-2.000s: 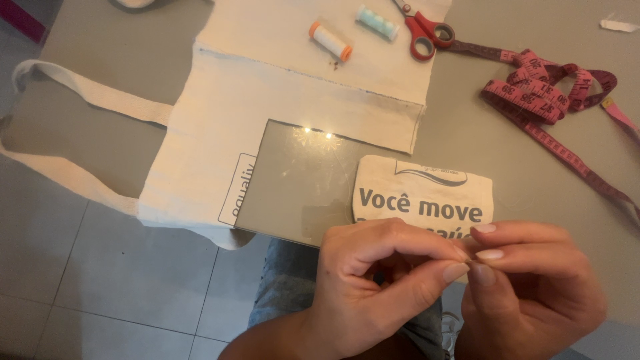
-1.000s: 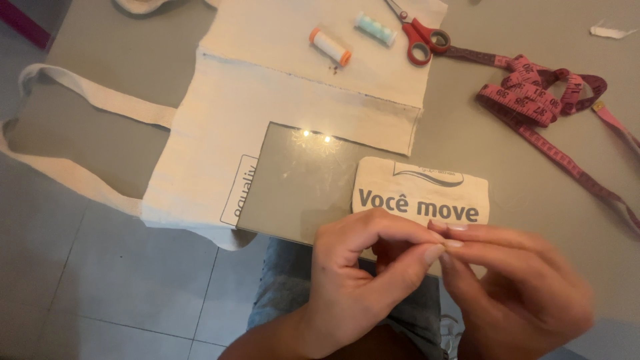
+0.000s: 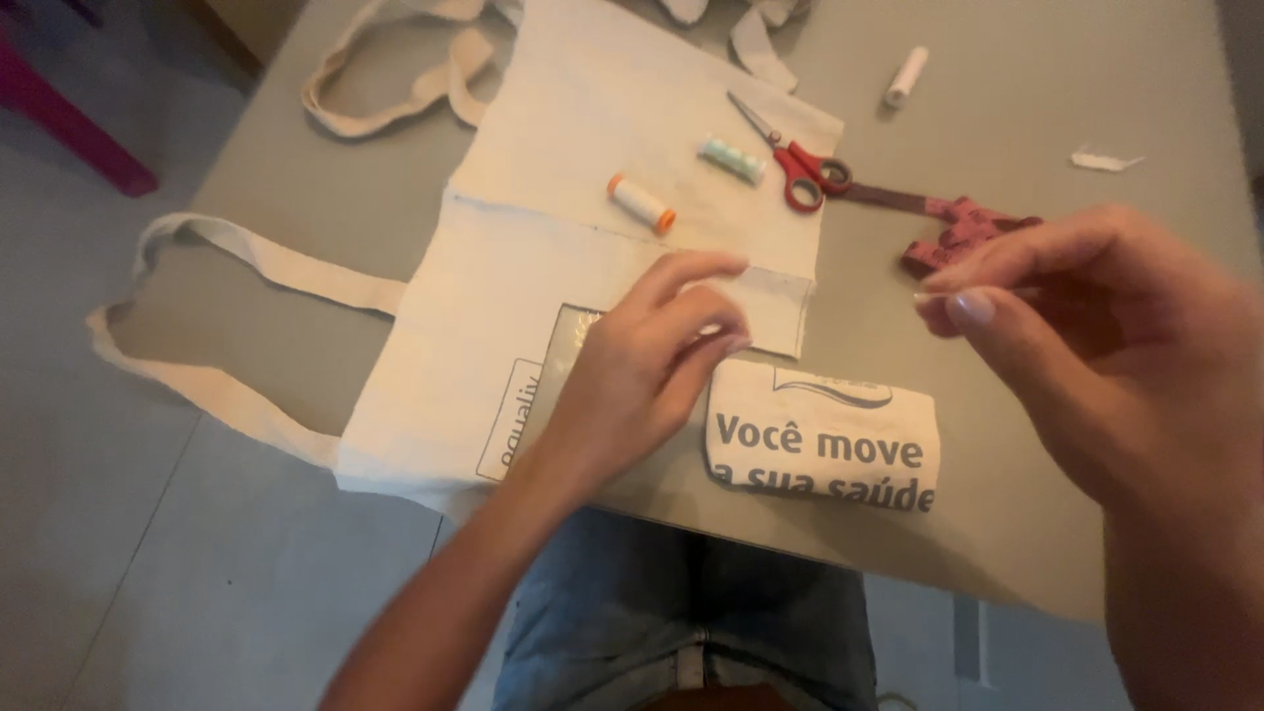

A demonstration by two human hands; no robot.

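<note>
My left hand is over the glass plate and the lower edge of the cream cloth bag, fingers curled; whether it holds a fine thread cannot be told. To the right, my right hand pinches something thin and pale, perhaps a needle or thread, between thumb and forefinger. Below and between the hands lies a cut piece of printed cloth. On the bag rest a white thread spool with orange ends, a pale green spool and red-handled scissors, whose handles reach past its edge.
A crumpled pink measuring tape lies beside the right hand. Farther back on the table are a white spool and a white scrap. Cloth straps loop out at the left. The table's near edge borders my lap.
My hands, fingertips together before, have moved apart: the left up and left over the glass plate, the right to the right near the tape. The view now takes in more of the table's far side.
</note>
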